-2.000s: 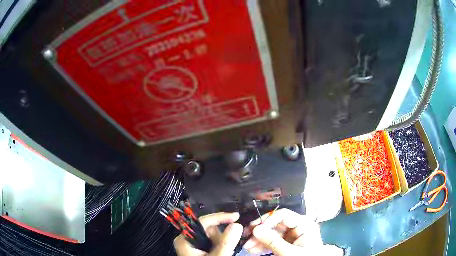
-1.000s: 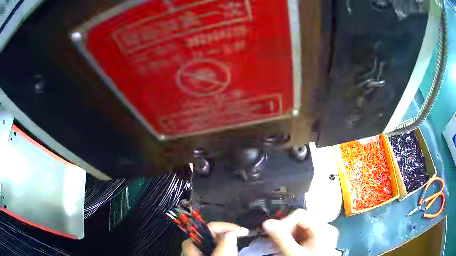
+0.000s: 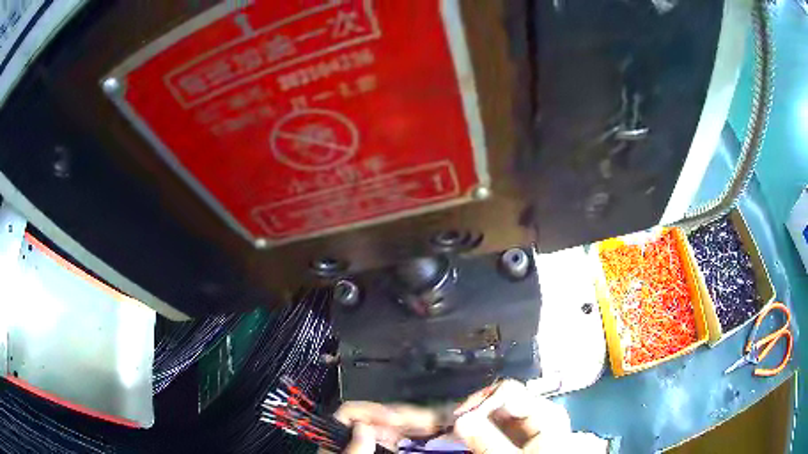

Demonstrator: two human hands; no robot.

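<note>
My left hand point(image 3: 376, 424) is at the bottom middle, cut off by the edge, closed around a bunch of black cables. Their red and silvery ends point(image 3: 291, 413) fan out to its left. My right hand point(image 3: 509, 421) is beside it, just below the crimping die point(image 3: 425, 355), fingers pinched together. What it pinches is too blurred to name. The crimping press point(image 3: 496, 106) with its red warning plate point(image 3: 314, 133) fills the upper view.
Two trays stand at right, one with orange-red ferrules point(image 3: 654, 301), one with dark pieces point(image 3: 725, 275). Orange-handled snips point(image 3: 769, 346) lie beside them. A grey cable rest point(image 3: 84, 332) and black cable bundle point(image 3: 275, 355) are at left. A ribbed hose point(image 3: 757, 133) runs at right.
The bunch of ends is lower and tilted farther left. The thin red and dark wire ends seen at my right fingertips two seconds ago no longer show clearly. The view has shifted slightly.
</note>
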